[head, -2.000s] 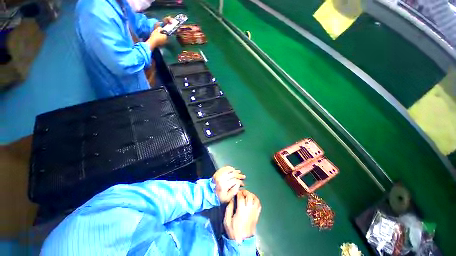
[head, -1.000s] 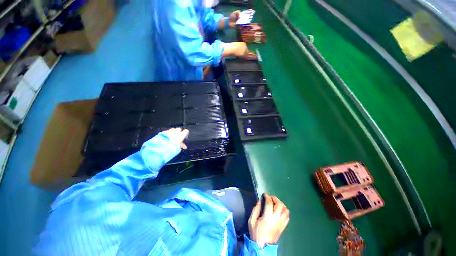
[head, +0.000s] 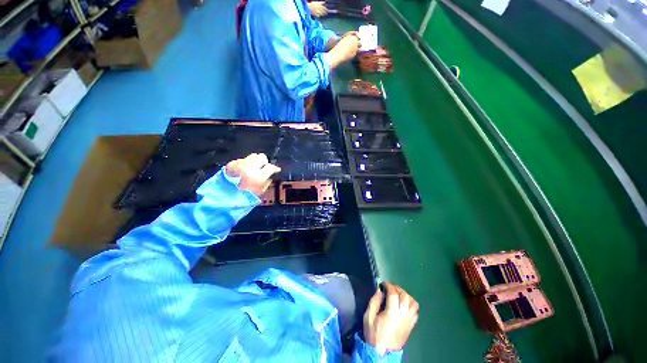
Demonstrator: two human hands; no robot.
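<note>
My left hand (head: 253, 172) grips the front edge of the top black blister tray (head: 206, 152) on the stack. This tray is shifted and uncovers copper-pink housings (head: 307, 192) in the tray below; more copper shows along its far edge. My right hand (head: 390, 317) rests at the bench edge with curled fingers. A dark spot shows by its thumb; whether it holds something cannot be told. Two stacks of copper-pink housings (head: 505, 272) stand side by side on the green bench, right of my right hand.
A screen tray (head: 389, 203) with black phones lies along the bench edge. A small copper parts pile (head: 501, 349) is at the bottom. A cardboard box (head: 106, 181) stands left of the tray stack. Another worker (head: 284, 60) handles a white piece ahead. A rail (head: 525, 191) runs along the bench.
My left hand went from near my right hand to the tray stack. The top tray has since shifted, uncovering housings below. The view turned left; the other worker's hands moved.
</note>
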